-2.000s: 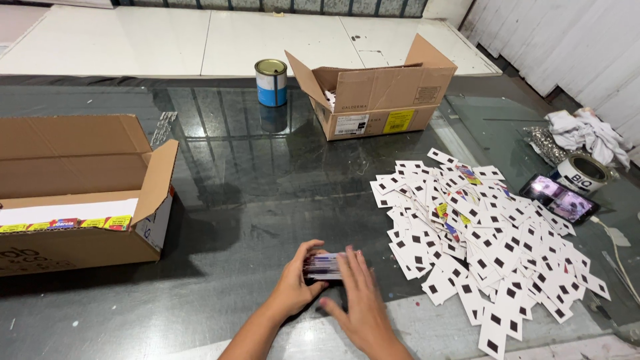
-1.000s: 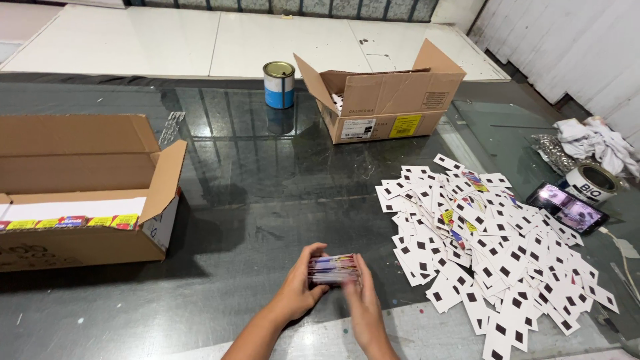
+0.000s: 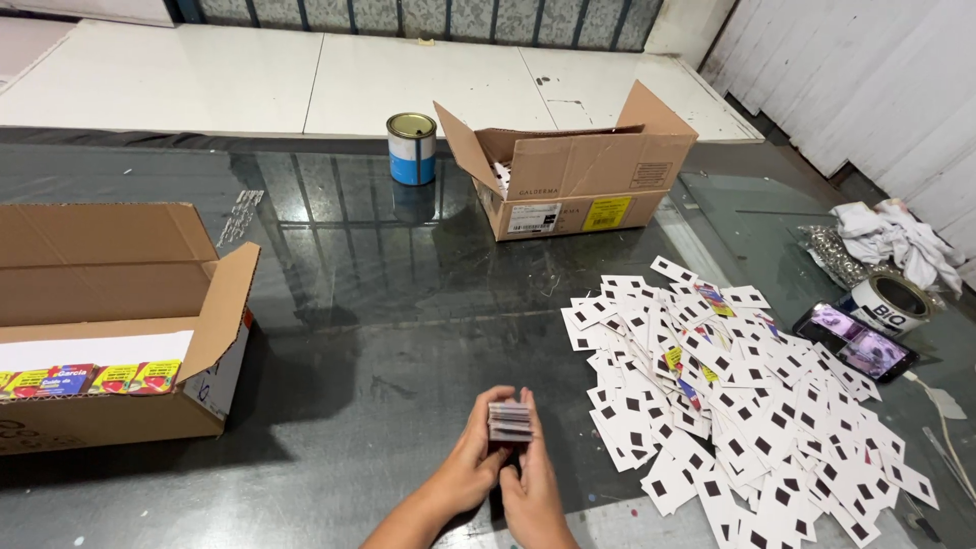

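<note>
A thick stack of printed cards [image 3: 509, 422] stands between my two hands, its layered edges facing up toward the camera. My left hand [image 3: 474, 450] holds the stack's left side, fingers curled around it. Against the right side lies my right hand [image 3: 531, 465], its fingers extended along the edge and its thumb near the bottom. Right of my hands spreads a large loose pile of white cards [image 3: 732, 396] with black squares, a few showing colourful printed faces.
An open cardboard box [image 3: 114, 415] with printed cards stands left, another box [image 3: 579, 183] at the back. Near it is a blue-and-white can [image 3: 412, 149]. At right lie a phone [image 3: 854, 341], a labelled can [image 3: 888, 305], white cloth [image 3: 896, 236] and a cable [image 3: 945, 435].
My right hand, blurred and partly off the stack two seconds ago, now lies flat against its right side. My left hand stays around the stack.
</note>
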